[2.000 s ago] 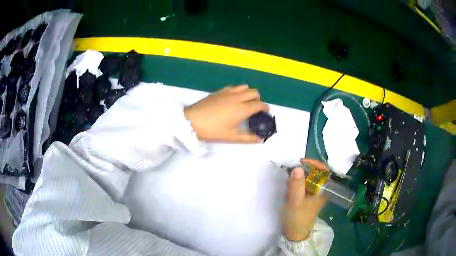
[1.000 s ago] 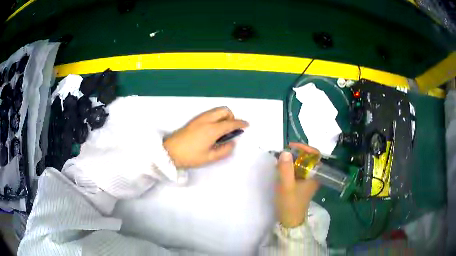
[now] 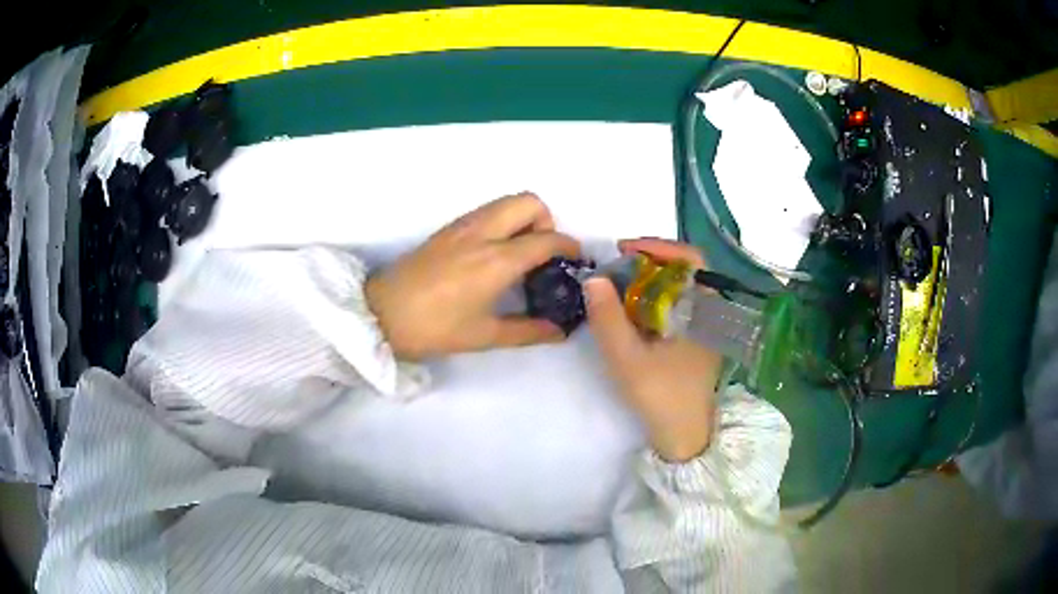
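Observation:
My left hand (image 3: 458, 288) holds a black round part (image 3: 557, 294) between thumb and fingers, its face turned up. My right hand (image 3: 661, 371) grips the dispensing syringe (image 3: 710, 318) by its yellow-amber front. The syringe's green cap (image 3: 780, 343) points right. Its front end is at the right edge of the black part; the needle tip is blurred, and I cannot tell if it touches. Both hands are over the white work sheet (image 3: 464, 163).
A pile of black parts (image 3: 151, 221) with a white wipe lies left, beside pale trays (image 3: 46, 209). Right are a flat wipe (image 3: 760, 174), a looped clear hose (image 3: 703, 192) and the black controller (image 3: 928, 174). A yellow edge (image 3: 522, 26) borders the conveyor.
The black part, edge-on a second ago, now shows its face. The syringe has come against the part's right side. The view has tipped down, so less conveyor shows.

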